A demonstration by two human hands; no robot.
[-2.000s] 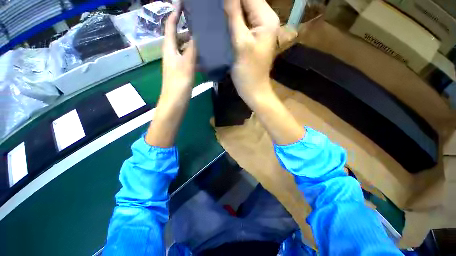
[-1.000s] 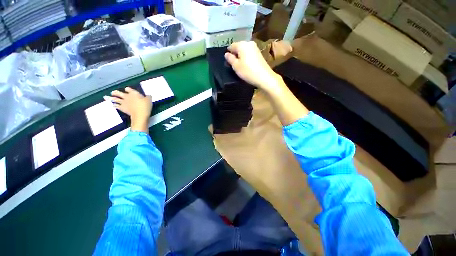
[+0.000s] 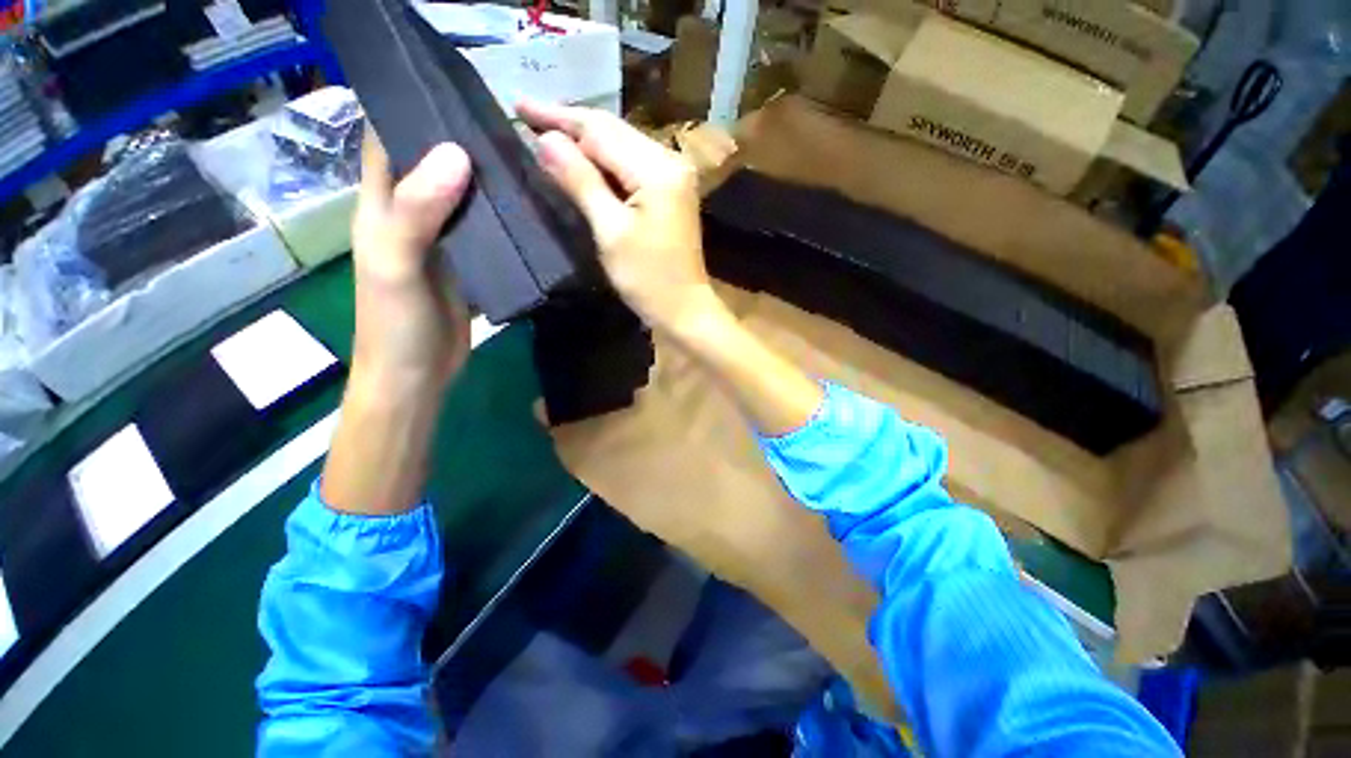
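Note:
My left hand (image 3: 415,259) grips a slim black gift box (image 3: 467,163) from its left side, raised and tilted above the belt. My right hand (image 3: 630,208) is at the box's right side, its fingers bent against the edge. A seam runs along the box; whether its halves are apart cannot be told. A black box stack (image 3: 593,363) stands just below the hands at the belt edge, partly hidden. Laid-out boxes, alternating black and white (image 3: 123,489), lie in a row on the far side of the green conveyor belt (image 3: 489,444).
The brown carton flap (image 3: 696,474) hangs toward the lap. Packed black boxes (image 3: 948,304) lie in the open master carton (image 3: 1200,489) at right. White bins (image 3: 148,304) with bagged black parts stand behind the belt. SKYWORTH cartons (image 3: 993,126) are at the back right.
My left hand has left the laid-out row and now holds a box up. My right hand has moved from the stack top to that box. The view has shifted to the right.

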